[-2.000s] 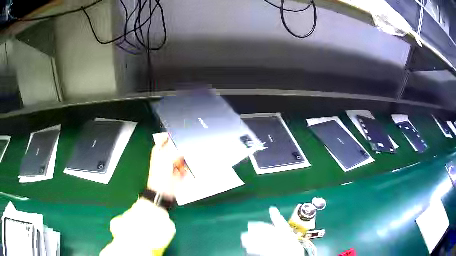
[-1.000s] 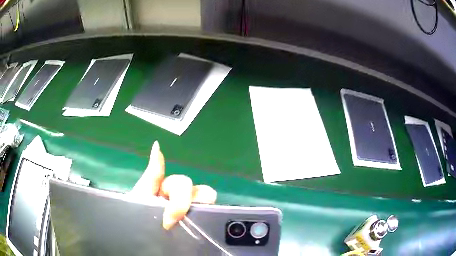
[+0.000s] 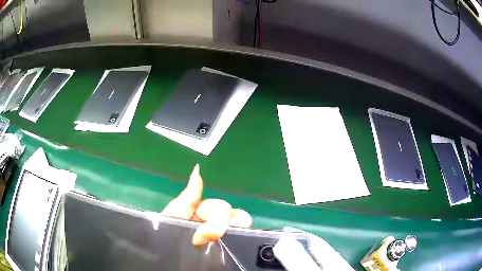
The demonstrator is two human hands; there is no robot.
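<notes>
A large dark grey tablet back cover (image 3: 132, 238) is held low in front of me, cut off by the bottom edge. My bare left hand (image 3: 211, 219) grips its upper edge, fingers curled over it. Thin silver prongs, apparently tweezers (image 3: 230, 256), show below these fingers. My right hand (image 3: 309, 254), in a white glove, is at the cover's right corner and partly hides the camera block (image 3: 268, 253). It is cut off by the bottom edge, and its grip cannot be told.
An empty white sheet (image 3: 323, 153) lies on the green surface behind, between covers on sheets at left (image 3: 195, 100) and right (image 3: 399, 148). Framed parts with white sheets (image 3: 31, 211) stand at the left. A bottle with a round metal top (image 3: 388, 251) is at the lower right.
The cover was lifted from its sheet and brought close to me, leaving the sheet bare. Since one second ago, my gloved right hand has come onto the camera corner.
</notes>
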